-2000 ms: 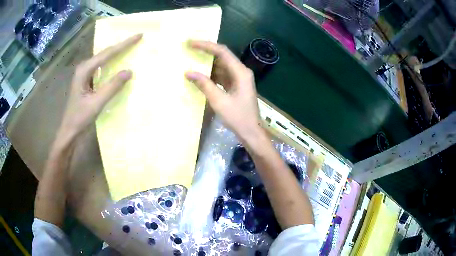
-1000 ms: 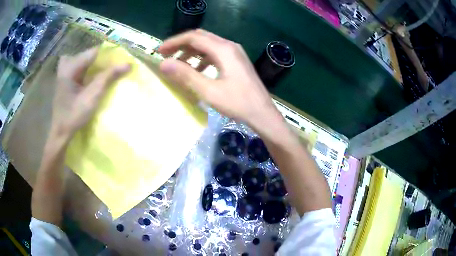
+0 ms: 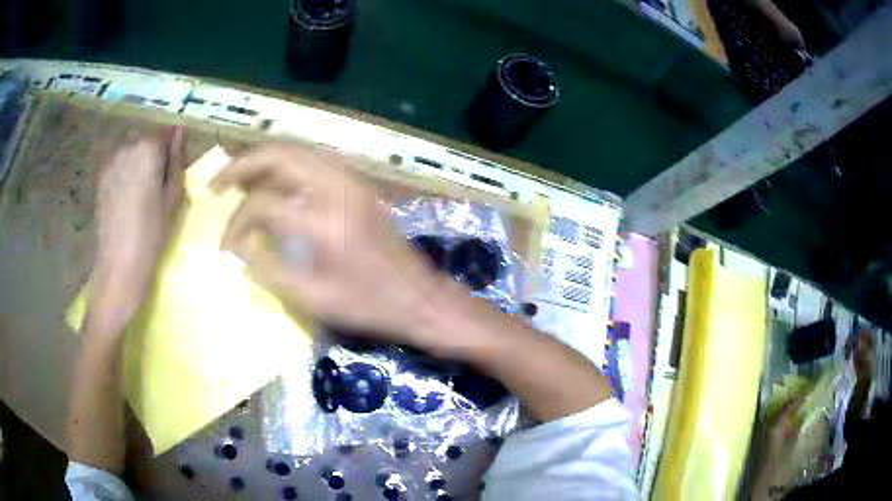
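Observation:
A yellow backing paper [image 3: 205, 323] hangs tilted over the brown board, its top narrow and folded. My left hand [image 3: 137, 215] is blurred at its left side, over the paper's edge. My right hand [image 3: 313, 245] is blurred, fingertips at the paper's top right; its exact grip is unclear. Black round adhesive pads [image 3: 474, 262] lie on shiny clear film [image 3: 298, 416], partly hidden under my right hand and forearm. Small punched-out dots [image 3: 335, 478] are scattered below the pads.
Two black cylindrical housings [image 3: 321, 39] stand on the green belt [image 3: 421, 78]; the other is further right. A pale metal post [image 3: 753, 117] crosses at upper right. A yellow sheet stack [image 3: 714, 382] lies right of a pink strip [image 3: 638, 294]. Another person's hand shows at the right edge.
The yellow paper, first held flat and upright, is now tilted and folded, lower left. My right hand has moved left and down across the pads. The view has shifted; two housings show on the belt.

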